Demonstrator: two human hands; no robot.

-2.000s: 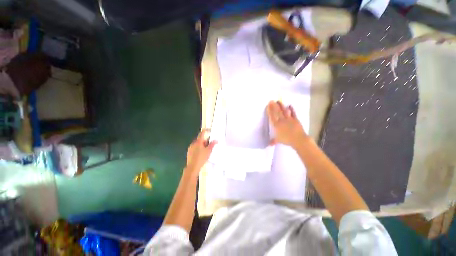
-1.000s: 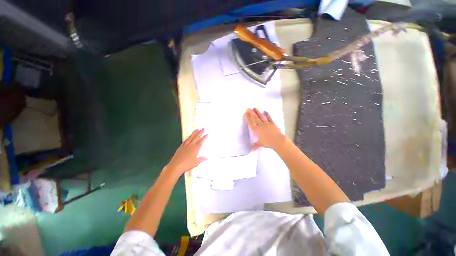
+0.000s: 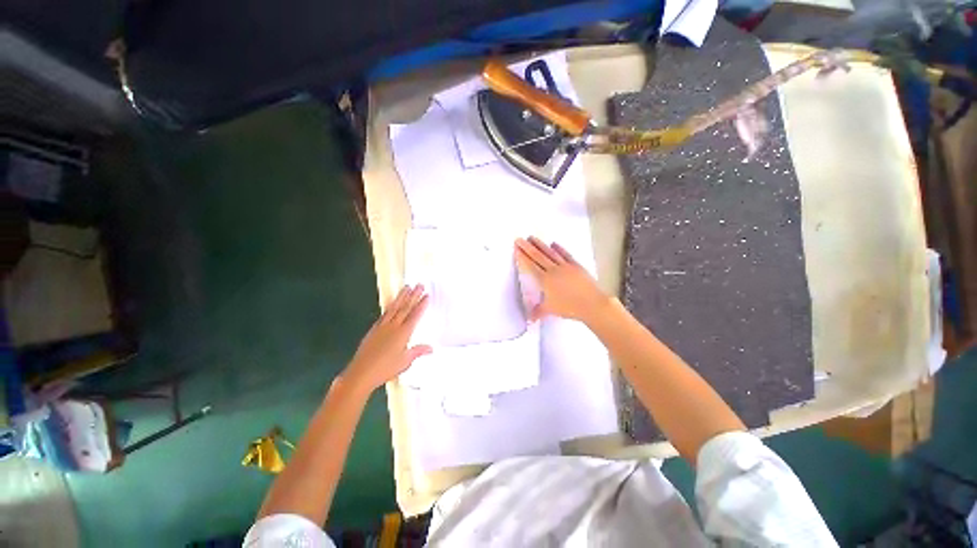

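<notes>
A long pale lilac-white paper pattern piece point(image 3: 574, 385) lies on the cream table. On it lies the white pocket template point(image 3: 482, 366), with a small tab at its lower edge. My left hand point(image 3: 388, 340) lies flat at the template's left edge, fingers a little apart, holding nothing. My right hand point(image 3: 559, 280) lies palm down at the template's right side, fingers spread on the paper. A steam iron point(image 3: 530, 128) with an orange-brown wooden handle rests on the upper part of the paper. No pen shows.
A dark speckled garment panel point(image 3: 718, 257) lies right of the paper. The iron hose point(image 3: 702, 120) runs right across it. The cream table point(image 3: 862, 236) has a curved right edge. A dark padded shape is beyond the top left. Green floor and a yellow scrap point(image 3: 266, 452) are left.
The camera view has shifted, so the table shows further left. My left hand has flattened, its fingers now straighter along the template's left edge. My right hand stays at the template's right side.
</notes>
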